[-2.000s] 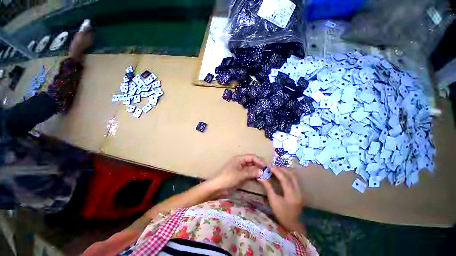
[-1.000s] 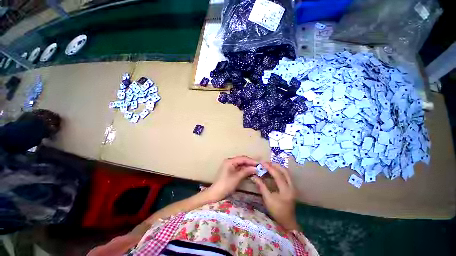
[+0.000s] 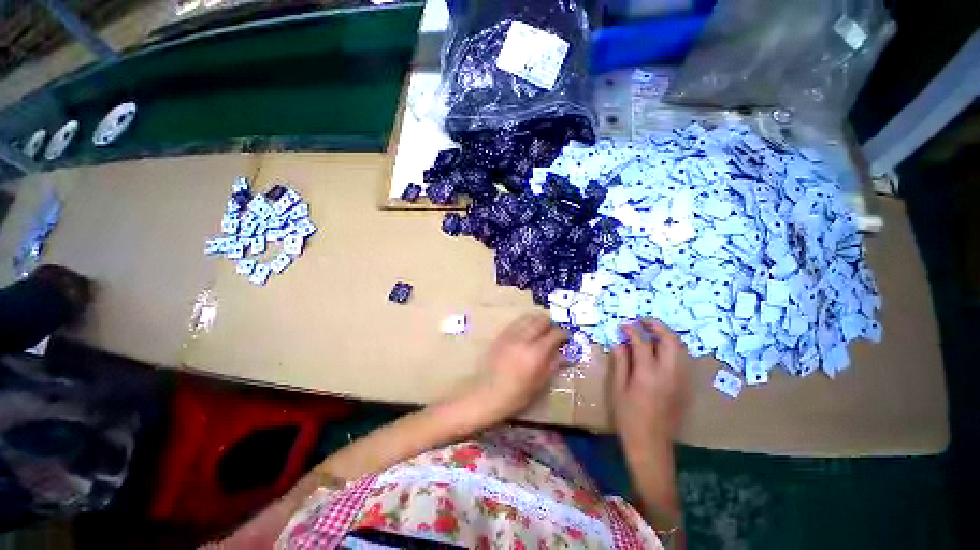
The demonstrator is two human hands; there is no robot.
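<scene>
My left hand [image 3: 524, 363] is over the board at the lower end of the dark heap, its fingertips by a few dark pieces; whether it holds one is hidden. My right hand [image 3: 649, 376] is at the lower left edge of the white pile [image 3: 741, 247], fingertips on white pieces; its grip is unclear. The heap of dark square pieces [image 3: 537, 236] lies left of the white pile. A single white square piece [image 3: 455, 323] lies left of my left hand. A single dark piece [image 3: 400, 292] lies further left. A group of small white units [image 3: 261, 231] lies on the left part of the board.
A clear bag of dark pieces [image 3: 516, 91] stands behind the dark heap, with a blue bin [image 3: 645, 43] and a crumpled clear bag [image 3: 774, 54] behind. White discs [image 3: 114, 124] sit on the green belt [image 3: 269, 91]. Another person's sleeve [image 3: 43, 306] is at the left edge.
The small white piece that was between my fingertips is gone from there, and a white piece now lies on the board. My hands have moved apart, towards the piles. The view has shifted.
</scene>
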